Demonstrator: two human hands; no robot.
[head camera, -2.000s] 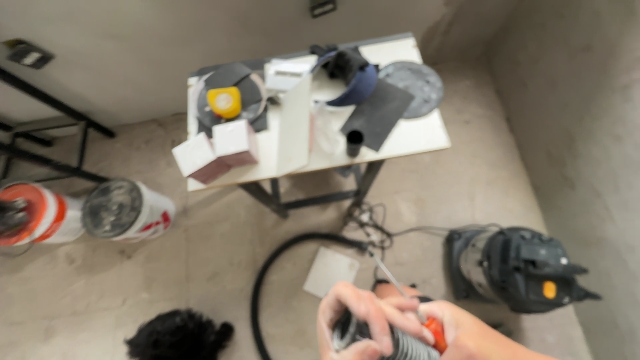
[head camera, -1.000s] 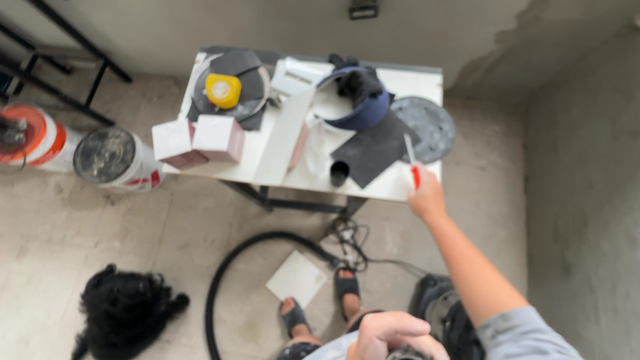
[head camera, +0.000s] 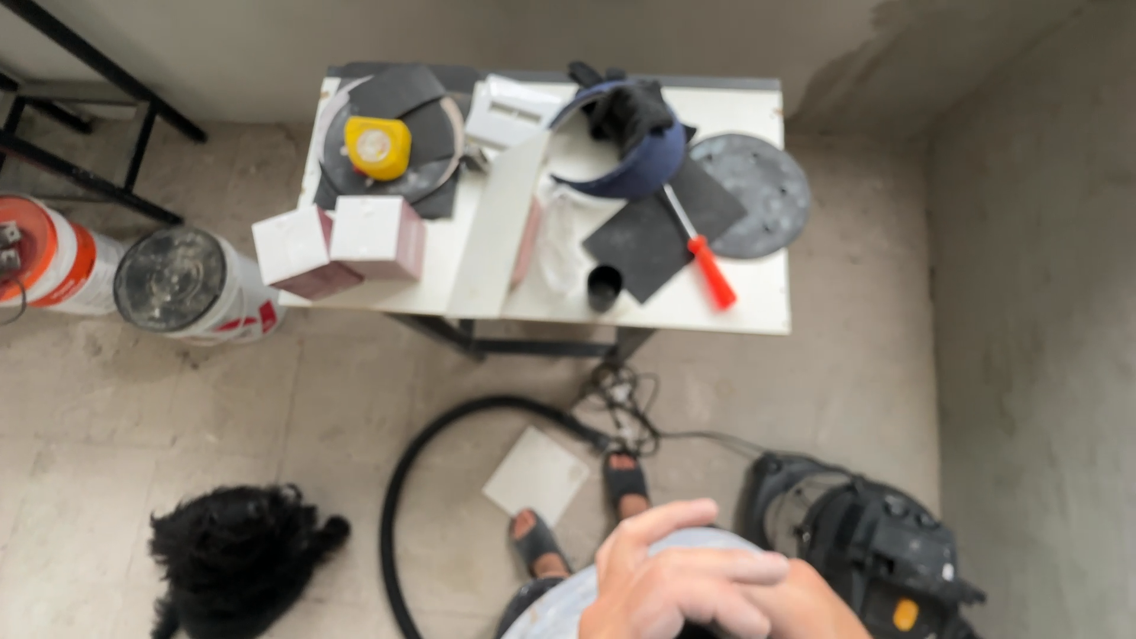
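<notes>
My left hand (head camera: 679, 577) is at the bottom, its fingers bent over my right hand (head camera: 812, 599), which comes in from the lower right. A small dark part shows beneath the fingers at the frame edge; what either hand holds is hidden. On the white table lies a screwdriver (head camera: 710, 271) with a red handle, its shaft across a dark abrasive sheet (head camera: 652, 244). Around it are a grey round disc (head camera: 754, 195), a blue headband-like visor (head camera: 635, 169) with black gloves (head camera: 630, 106) on it, and a black cup-shaped piece (head camera: 604, 287).
Pink-white blocks (head camera: 377, 235) and a yellow tape measure (head camera: 378, 147) are on the table's left (head camera: 435, 288). Two buckets (head camera: 173, 280) stand left of it. A black hose (head camera: 390, 497) curves over the floor near my sandalled feet. A shop vacuum (head camera: 887, 541) stands lower right, a black furry dog (head camera: 244, 559) lower left.
The red-handled screwdriver, in my right hand one second ago, now lies on the table, let go. My right hand has come back from the table to my left hand.
</notes>
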